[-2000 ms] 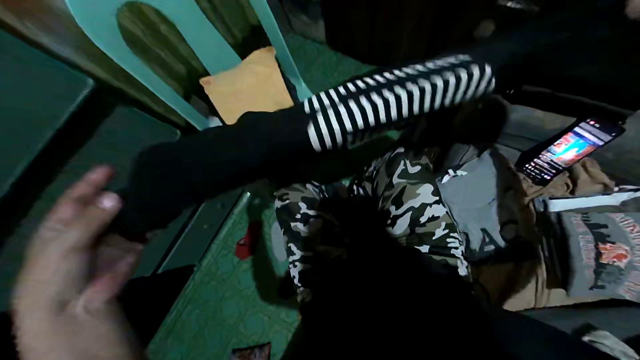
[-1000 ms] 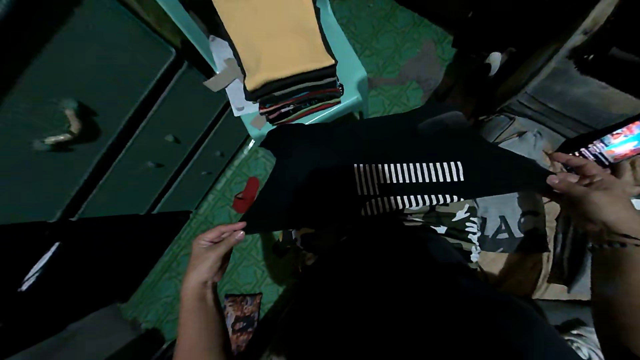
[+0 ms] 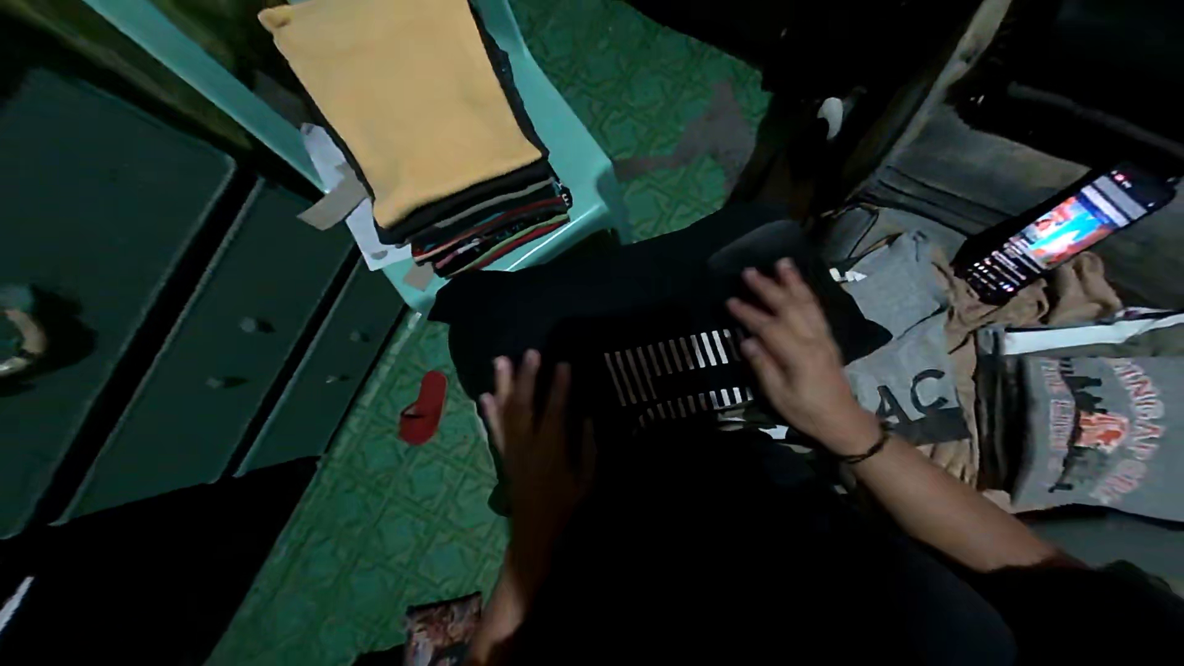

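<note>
A black garment (image 3: 592, 301) with pale printed stripes lies spread across my lap. My left hand (image 3: 536, 425) rests on its left part, fingers apart. On its right part, beside the stripes, lies my right hand (image 3: 797, 356), also with spread fingers and a dark band at the wrist. Neither hand grips the cloth. Just beyond the garment, a yellow folded cloth (image 3: 416, 102) tops a stack of folded clothes (image 3: 499, 222) on a light green plastic chair (image 3: 592, 176). Grey printed clothing (image 3: 902, 333) sits to the right of the garment.
A lit phone (image 3: 1064, 231) leans at the right, above a folded grey printed shirt (image 3: 1091, 435). Dark green drawers (image 3: 213, 324) stand at the left. On the green patterned floor (image 3: 407, 518) are a red slipper (image 3: 424, 408) and a patterned item (image 3: 444, 629) at the bottom.
The black garment, stretched between my two hands a second ago, now lies on my lap. Both hands have let go of its edges and moved inward onto the cloth.
</note>
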